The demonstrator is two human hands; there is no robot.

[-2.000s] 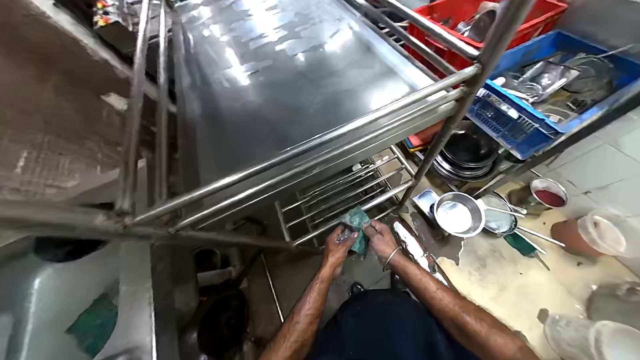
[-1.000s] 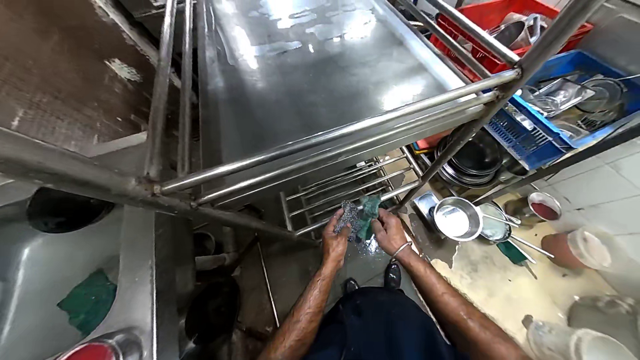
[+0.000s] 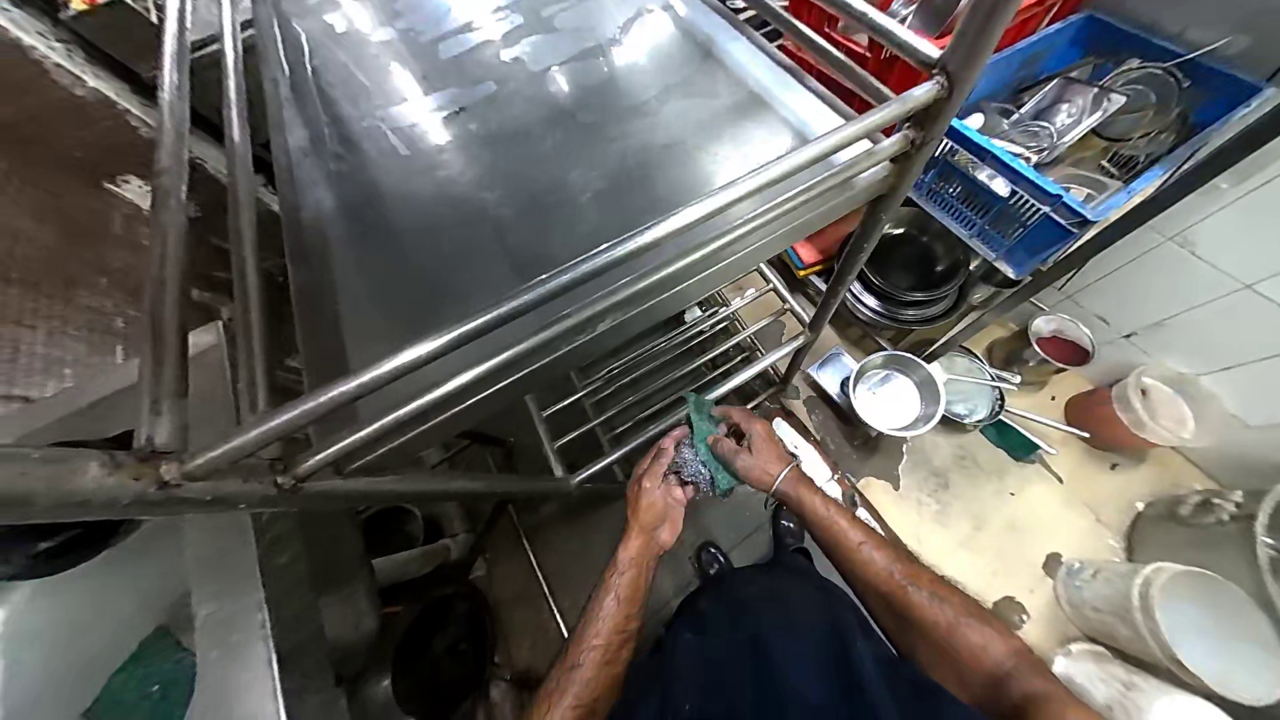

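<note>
My left hand point(image 3: 660, 492) holds a steel wool scrubber point(image 3: 692, 468), grey and curly. Pinched in the fingers of my right hand point(image 3: 752, 450) is a green scouring pad point(image 3: 706, 440), which lies against the scrubber. Both hands are close together below the tubular rail of a metal rack point(image 3: 620, 250), in front of its lower bars. The wet stainless steel surface point(image 3: 560, 130) lies beyond the rail. A bracelet circles my right wrist.
Right: a blue crate point(image 3: 1010, 225) of utensils, a red crate point(image 3: 850, 50), stacked black pans point(image 3: 915, 255), a saucepan point(image 3: 897, 393) and whitish buckets point(image 3: 1200, 620). Lower left: a metal sink point(image 3: 60, 620) with another green pad point(image 3: 150, 680).
The scrubber and the green pad stay in my hands, while their position against each other has shifted. A red-filled container seen in the sink one second ago is out of view.
</note>
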